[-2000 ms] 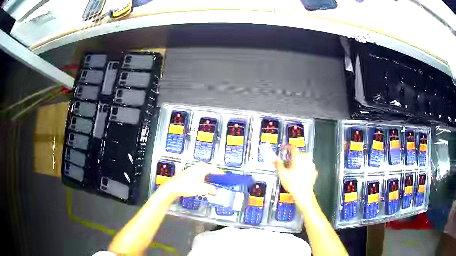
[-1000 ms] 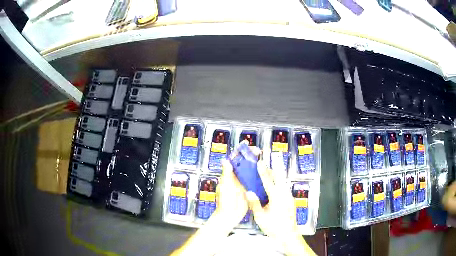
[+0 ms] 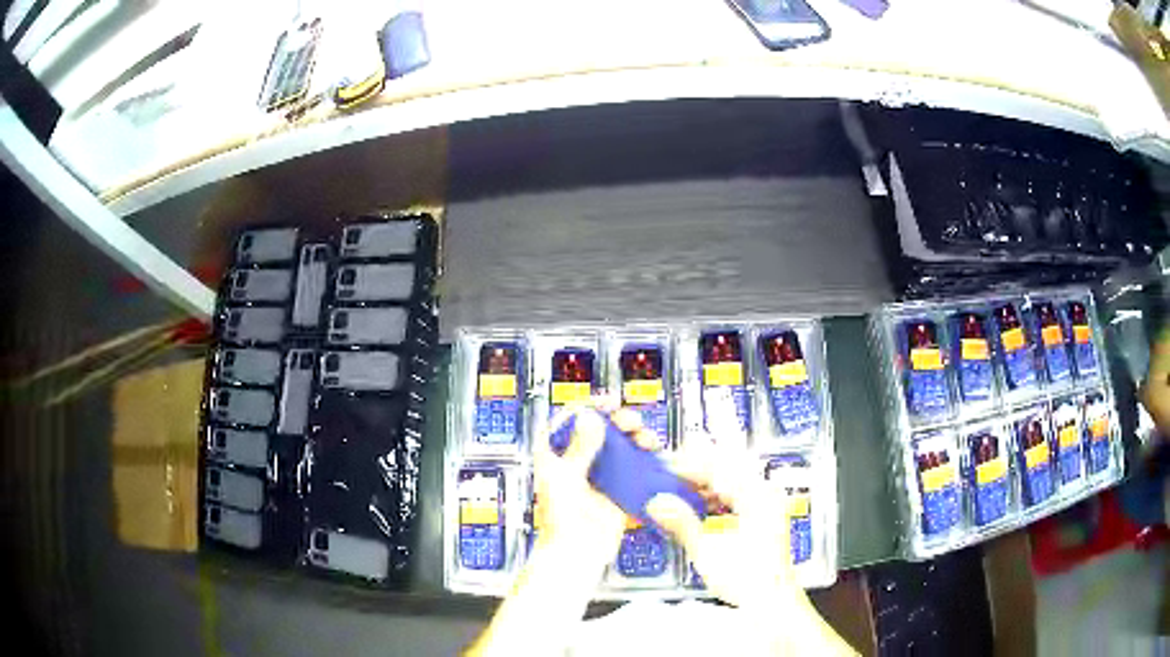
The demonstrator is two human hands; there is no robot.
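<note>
A phone with its plain blue back cover (image 3: 629,472) facing up is held in both hands above the middle of a clear tray (image 3: 449,443). My left hand (image 3: 565,481) grips its left end. My right hand (image 3: 703,520) holds its lower right end, fingers on the cover. Keypad phones with orange labels, such as one at the upper left (image 3: 498,392), lie in the tray's two rows. My hands hide part of the lower row. Whether the cover sits fully flush cannot be told.
A black tray with grey pieces (image 3: 349,443) is at left, beside a cardboard box (image 3: 154,462). Another clear tray of phones (image 3: 905,430) is at right, below stacked black trays (image 3: 1026,205). A white shelf (image 3: 577,64) crosses the top, holding a smartphone (image 3: 780,19).
The blue-backed phone has turned from steep to more level across the tray, still in both hands. The right clear tray sits at a more tilted angle. The camera view has shifted slightly.
</note>
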